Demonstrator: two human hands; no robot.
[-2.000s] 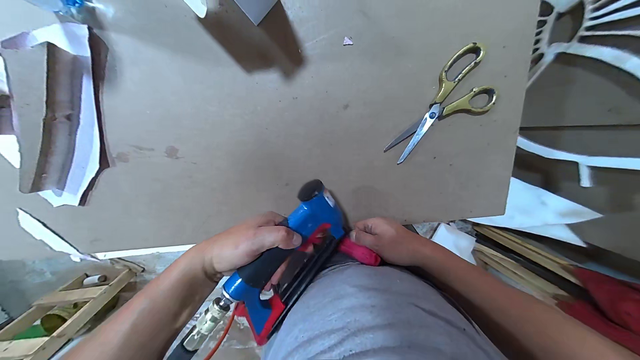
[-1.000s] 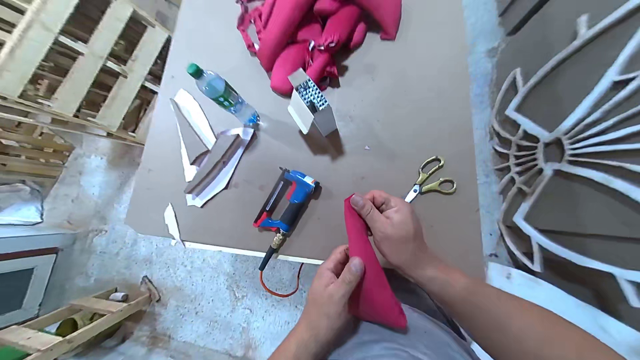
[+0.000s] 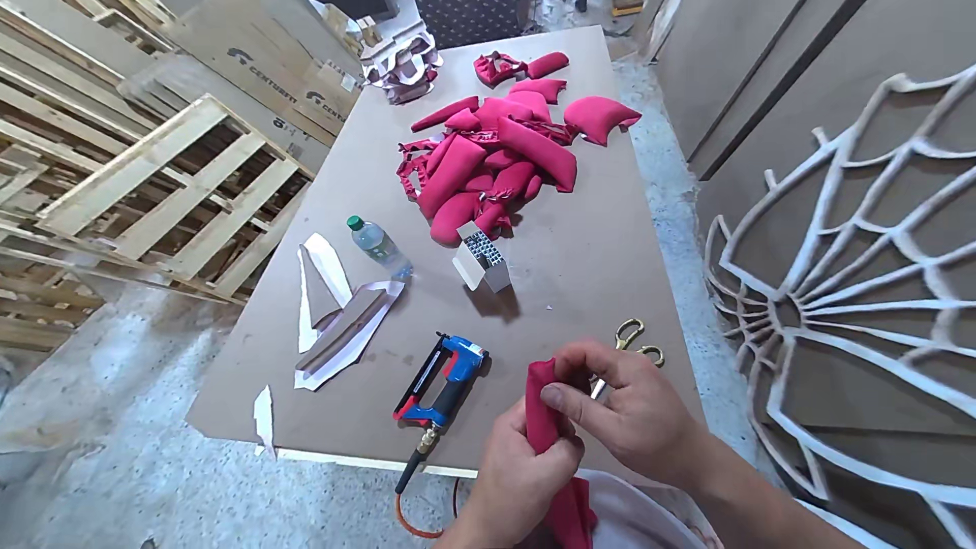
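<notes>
A long piece upholstered in crimson fabric (image 3: 543, 415) is held upright over the table's near edge. Around its middle my left hand (image 3: 526, 457) is closed, while my right hand (image 3: 618, 396) pinches its upper end between thumb and fingers. To the left of my hands a blue and black pneumatic staple gun (image 3: 446, 381) lies on the table, its hose running off the near edge. Gold-handled scissors (image 3: 630, 332) lie partly hidden behind my right hand. Beyond, an open box of staples (image 3: 488, 263) stands before a pile of crimson padded pieces (image 3: 496, 160).
A plastic bottle with a green cap (image 3: 379, 245) and white-edged scraps (image 3: 351, 335) are on the table's left side. Wooden pallets (image 3: 175, 191) lean at the left. A white web-shaped frame (image 3: 823, 305) stands close on the right. Fabric scraps (image 3: 402, 65) lie at the far left corner.
The staple gun, in my left hand two seconds ago, now lies on the table. Both hands are now on the crimson piece. The view has swung up to the table's far end.
</notes>
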